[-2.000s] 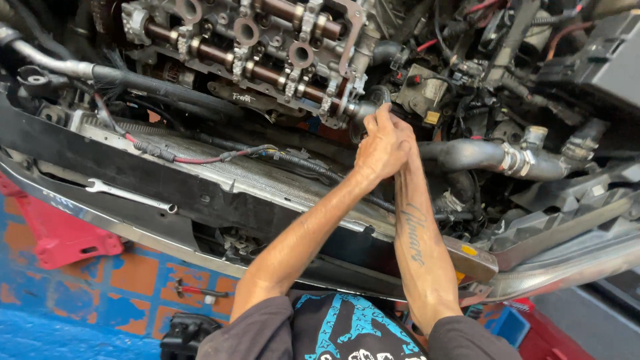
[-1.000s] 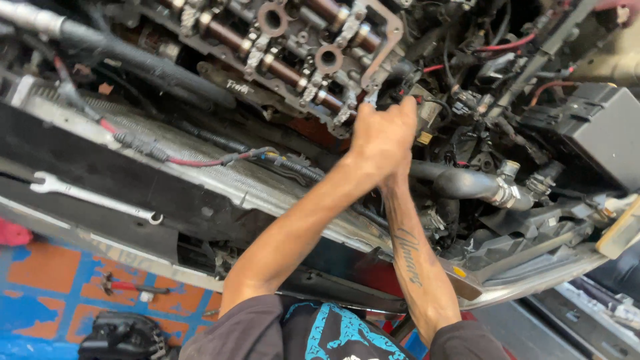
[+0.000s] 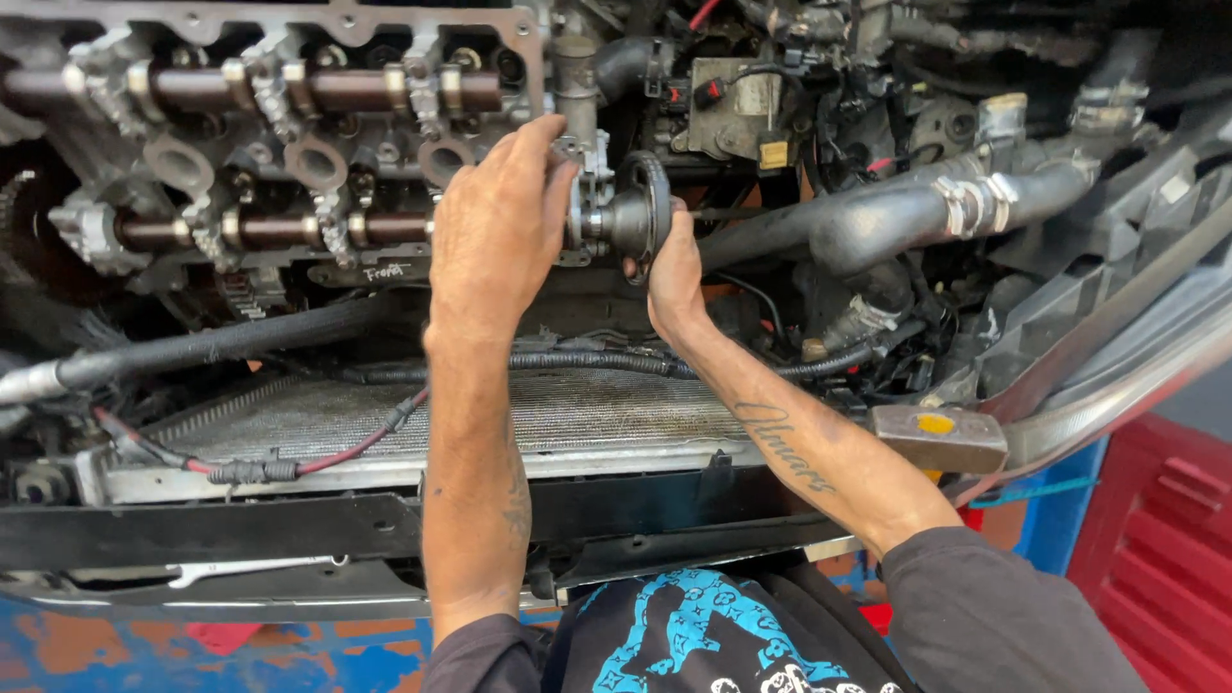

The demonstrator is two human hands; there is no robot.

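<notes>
My right hand (image 3: pixel 677 269) grips the rim of a dark round toothed part (image 3: pixel 647 217), like a wheel or pulley, at the right end of the cylinder head (image 3: pixel 385 149). The part stands edge-on to the view, against the head's end. My left hand (image 3: pixel 500 226) is raised over the end of the lower camshaft (image 3: pixel 274 232), just left of that part. Its fingers are bent and close together; whether they touch or hold anything is hidden behind the hand. The upper camshaft (image 3: pixel 332 89) lies parallel behind.
A radiator (image 3: pixel 597 414) and wiring harness (image 3: pixel 577 362) lie below my hands. A large hose (image 3: pixel 866 226) with clamps runs right. A hammer head (image 3: pixel 938 439) rests by my right forearm. A combination wrench (image 3: pixel 241 568) lies on the front edge, left.
My hands were close together at the end of the head; now they are apart, the left over the camshaft end, the right on the round part. The view has shifted.
</notes>
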